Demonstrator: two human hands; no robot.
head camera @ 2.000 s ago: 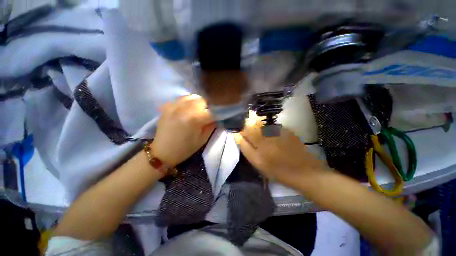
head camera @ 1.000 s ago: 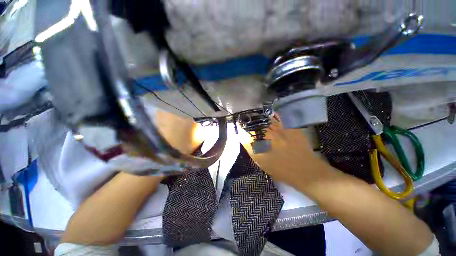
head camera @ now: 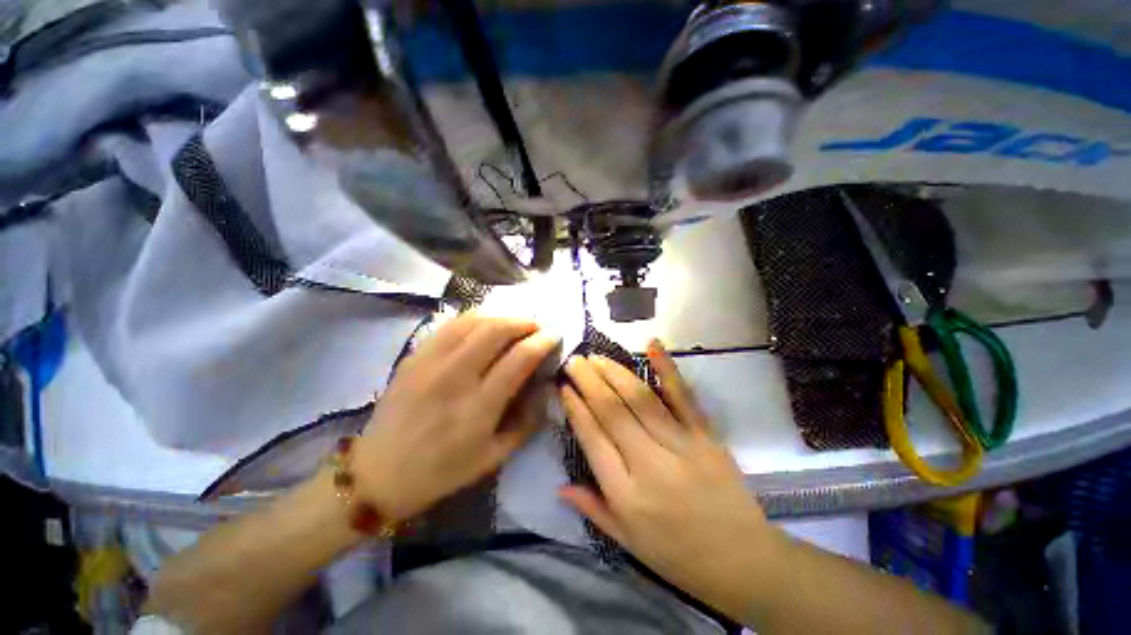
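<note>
My left hand lies on the garment piece just left of and below the needle area, fingertips towards the bright light. Whether it pinches the cloth is hidden. My right hand lies flat with its fingers on the dark herringbone edge, its thumb apart. The piece shows a pale face between the hands and dark herringbone strips; its lower end hangs over the table's front edge. The presser foot is above the fingertips; glare hides the exact stitching point. A large pale garment part with dark strips lies folded at left.
The white sewing machine head with a blue stripe spans the top. Scissors with yellow and green handles lie at right on dark herringbone scraps. The grey table edge curves in front. A blue basket is at lower right.
Both hands have moved down from the needle area and now lie closer together on the cloth. The herringbone ends seen hanging earlier are now largely covered. The view has shifted, exposing the left hand.
</note>
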